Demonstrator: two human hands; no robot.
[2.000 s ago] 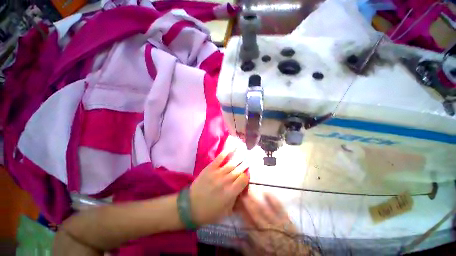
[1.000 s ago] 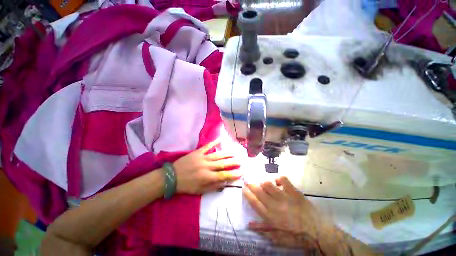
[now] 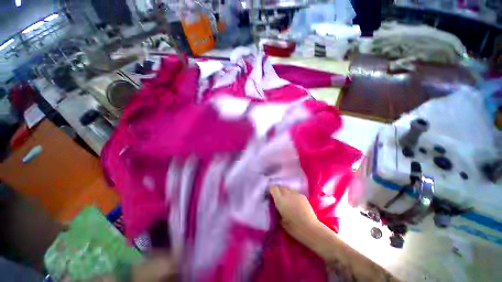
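Observation:
The hot-pink and pale lilac garment (image 3: 278, 160) is a large crumpled heap left of the sewing machine, lifted and blurred in its lower part. My right hand (image 3: 292, 209) grips its lilac fabric near the middle, with the fingers hidden in the folds. My left hand (image 3: 157, 269) is low at the bottom edge, dark and blurred, beside the lower left of the garment; its fingers cannot be made out. The white sewing machine head (image 3: 446, 171) is at the right, with its lamp lighting the bed below.
An orange panel (image 3: 60, 171) and green cloth (image 3: 91, 245) lie at lower left. A brown glossy surface (image 3: 385, 91) is behind the machine. A red container (image 3: 279, 48) and a pale fabric pile (image 3: 418, 41) stand farther back. Rows of machines fill the left background.
The view has swung up and left. Both hands have left the needle area. My right hand has moved onto the garment and holds it; the garment is lifted and bunched.

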